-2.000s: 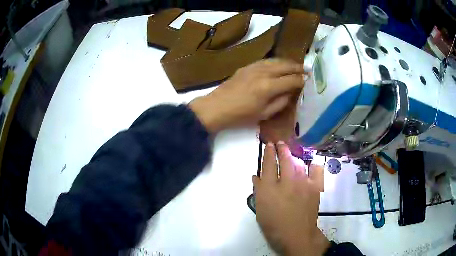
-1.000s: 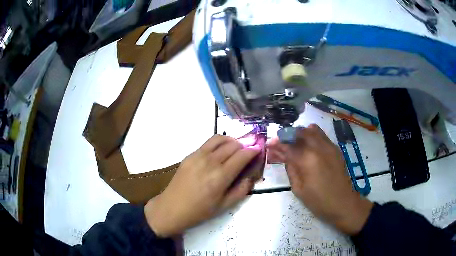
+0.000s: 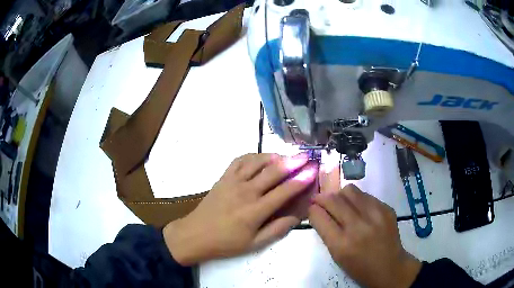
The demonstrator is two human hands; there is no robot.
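Note:
A chain of brown collar pieces (image 3: 163, 84) curves over the left of the white table and runs under my left hand. My left hand (image 3: 242, 202) lies flat on the brown cloth with its fingertips beside the presser foot (image 3: 315, 154). My right hand (image 3: 360, 225) has its thumb and fingers together at the right edge of the cloth, just below the foot. The cloth between the hands is mostly hidden, and the needle is too small to make out. The sewing machine (image 3: 360, 67) stands over the work, with a pink-white light at the foot.
Blue thread snips (image 3: 416, 197) lie right of my right hand, with orange and blue snips (image 3: 417, 143) above them. A smartphone (image 3: 466, 174) lies farther right. The tension knob (image 3: 377, 102) is on the machine head. A pale bin (image 3: 48, 73) stands beyond the table's left edge.
My right hand has moved down from beside the foot to the cloth's near right edge. My left hand stays on the cloth. The view has shifted, so the machine appears farther right.

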